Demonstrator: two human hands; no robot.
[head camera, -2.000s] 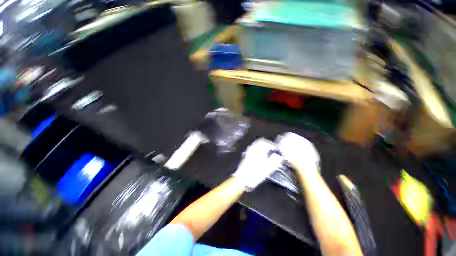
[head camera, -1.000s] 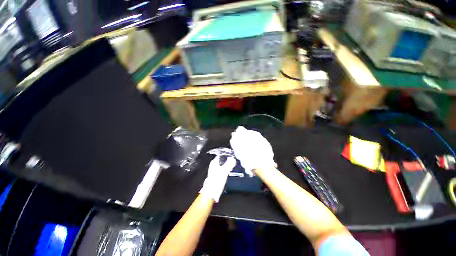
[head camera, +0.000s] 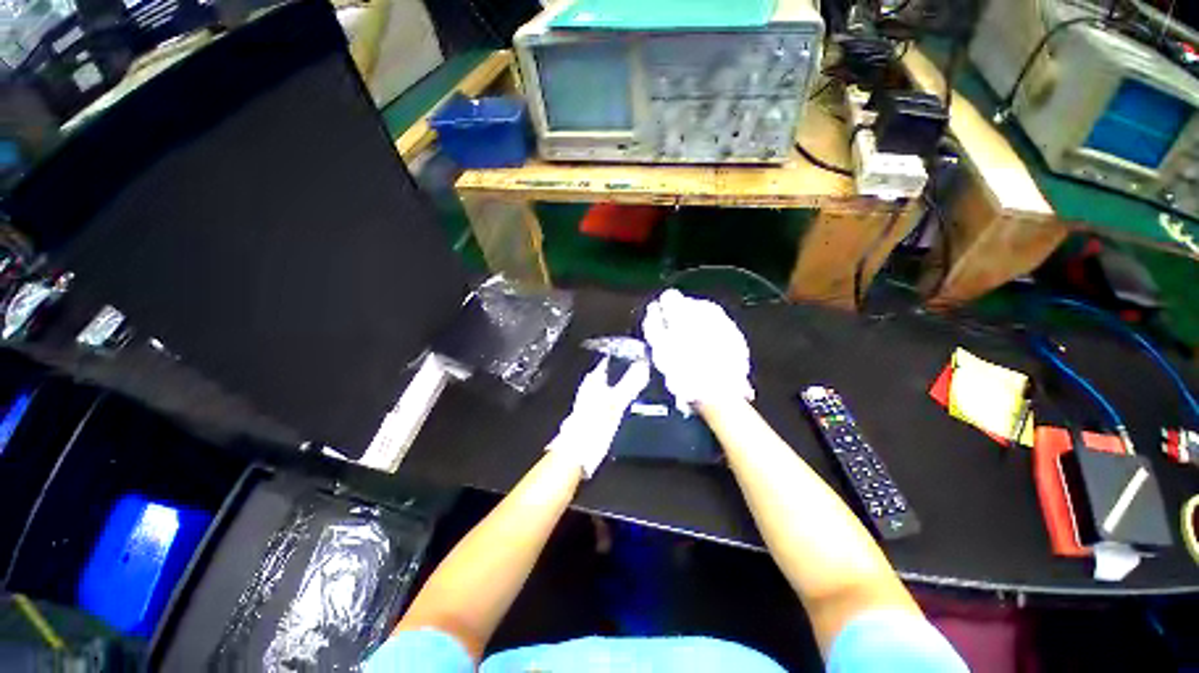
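Observation:
A dark flat set-top box (head camera: 661, 437) lies on the black bench, partly under my hands, with a small pale label near its middle. My left hand (head camera: 604, 410), in a white glove, is at its left side, fingertips at a bit of crinkled clear plastic (head camera: 615, 348). My right hand (head camera: 700, 350), also gloved, is curled over the box's far side, back of the hand up. Its fingertips and what they touch are hidden. A long black remote control (head camera: 857, 463) lies to the right of my right hand, its upper end angled left.
Left are a clear bag (head camera: 506, 331), a white strip (head camera: 409, 413), a black panel (head camera: 250, 237) and a crate (head camera: 237, 526) of bagged boxes. Right are yellow notes (head camera: 989, 396), a red dispenser (head camera: 1056, 489) and a box (head camera: 1119, 497) on it. An oscilloscope (head camera: 671, 95) stands on the shelf behind.
The view has steadied and turned right, with the remote and dispenser now clear. My hands remain close together at the box. The left hand's fingers have shifted slightly around the plastic.

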